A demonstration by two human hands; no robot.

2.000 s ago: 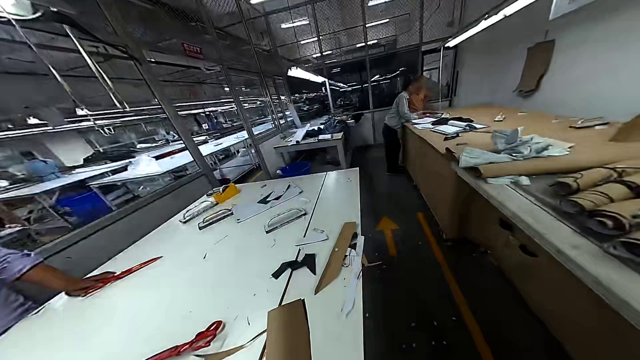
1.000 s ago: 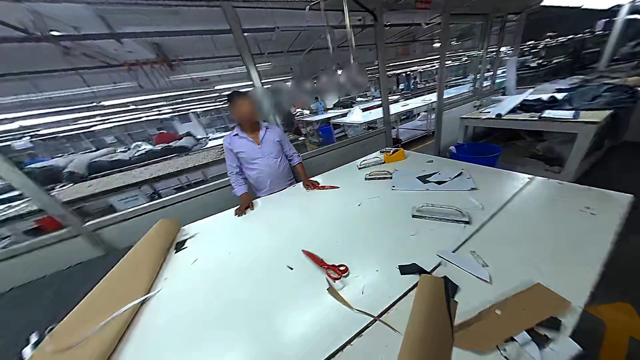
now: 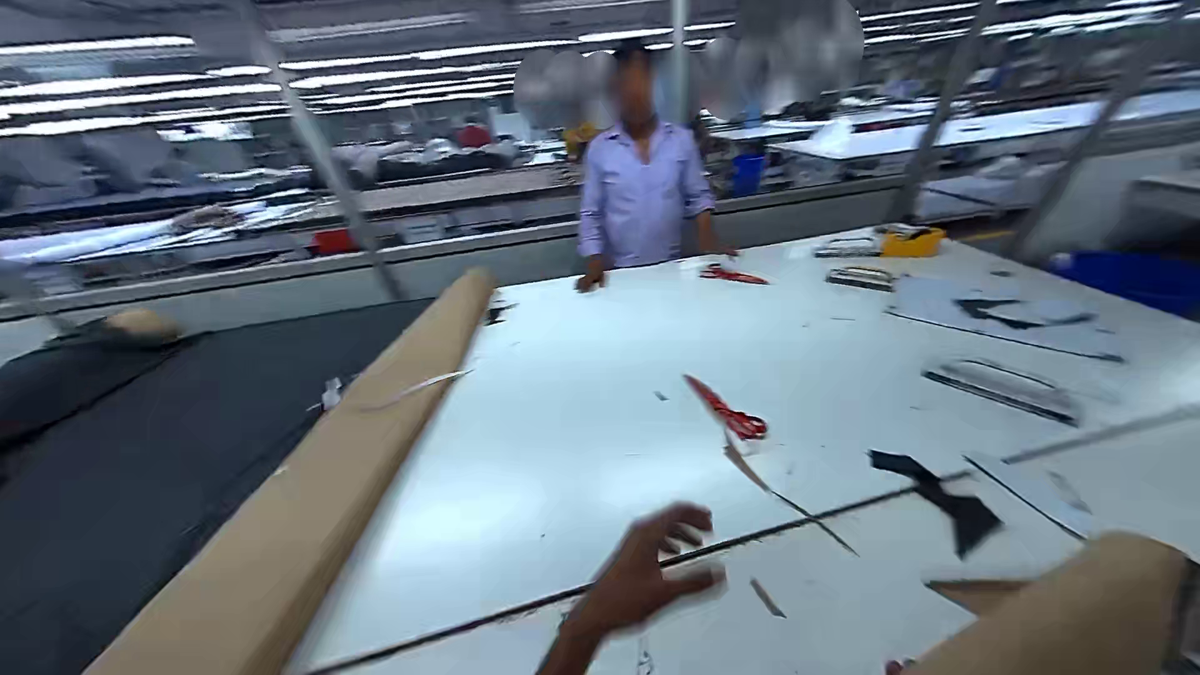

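My left hand (image 3: pixel 647 572) is over the near part of the white table (image 3: pixel 562 412), its fingers spread and nothing held. At the bottom edge, only fingertips of my right hand (image 3: pixel 897 667) show, against the left side of a curled piece of brown paper (image 3: pixel 1078 609); the rest is hidden. Beyond my left hand lie scissors with red handles (image 3: pixel 741 424), a thin brown strip (image 3: pixel 745 466) beside them. A black fabric scrap (image 3: pixel 942 497) lies to the right. A long brown paper roll (image 3: pixel 375 412) runs along the table's left side.
Across the table stands a person (image 3: pixel 642 197), one hand by another red pair of scissors (image 3: pixel 733 275). Handled metal weights (image 3: pixel 1003 389), a yellow object (image 3: pixel 911 243) and pattern pieces (image 3: pixel 994 314) lie on the right. Dark fabric (image 3: pixel 187 422) spreads at left; a blue tub (image 3: pixel 1134 279) stands beyond.
The view has swung left and moved closer to the table. My left hand has come into view over the table, and fingertips of my right hand now show by the curled brown paper.
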